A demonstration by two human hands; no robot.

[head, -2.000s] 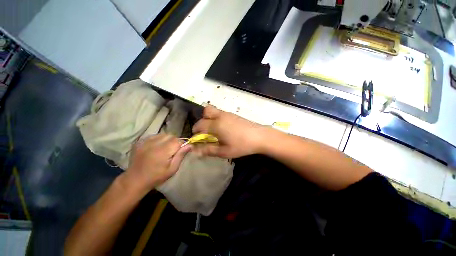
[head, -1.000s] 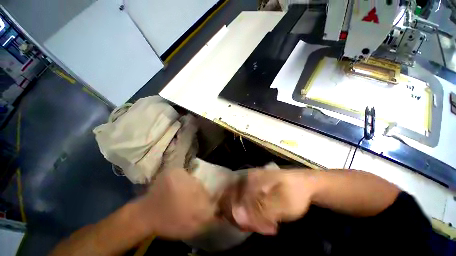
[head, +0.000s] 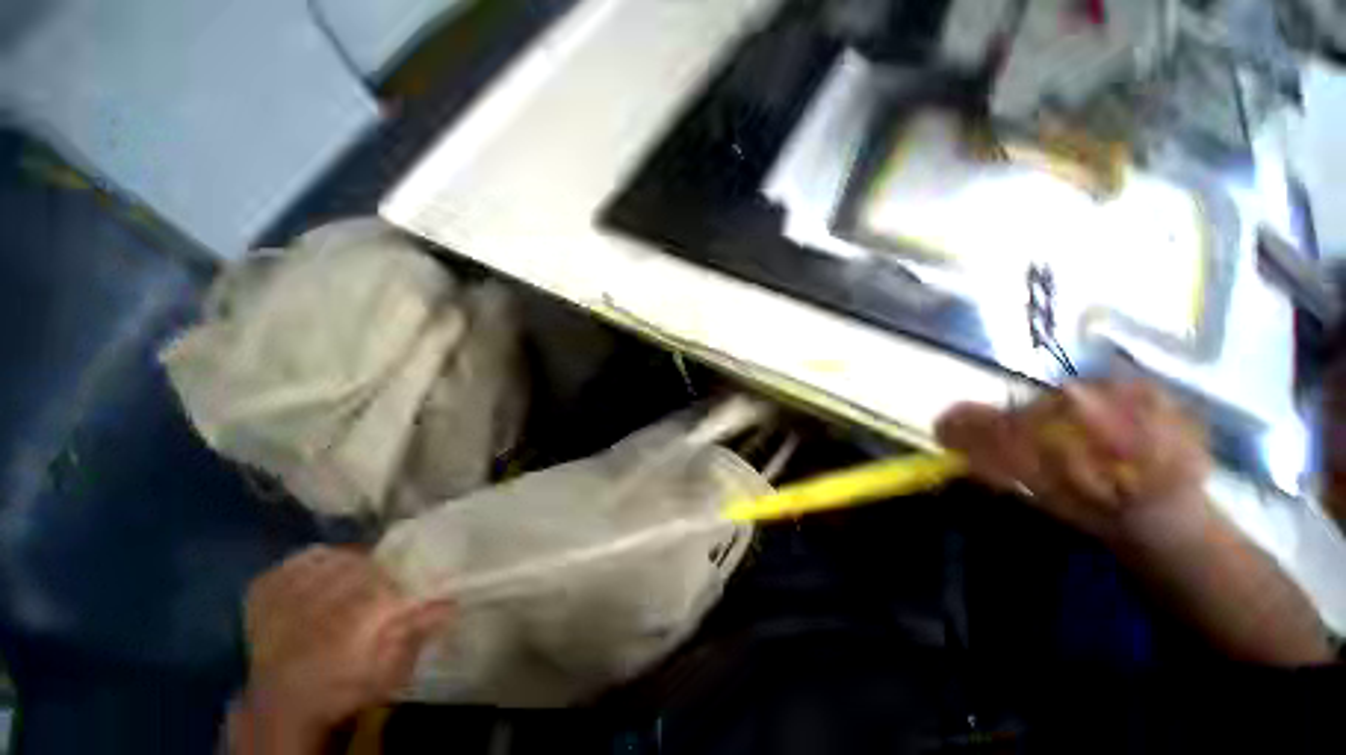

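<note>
The beige fabric piece (head: 576, 575) lies over my lap below the table's front edge. My left hand (head: 332, 634) is closed on its lower left end. My right hand (head: 1092, 450) is at the right by the table edge, closed on the end of a yellow strip (head: 849, 487). The strip is stretched from the fabric's right end to my right hand. A thin pale line runs from the strip across the fabric to my left hand. The picture is blurred, and no snips can be made out.
A beige folded stack (head: 332, 362) sits at the left beside the corner of the white table (head: 517, 162). The sewing clamp frame (head: 1210, 280) and white template sheet are on the black plate, under the machine head. The floor is at far left.
My hands have moved far apart, the right one to the right with the yellow strip, now drawn out long. My left hand has moved left. The fabric is spread between them, and the view has shifted.
</note>
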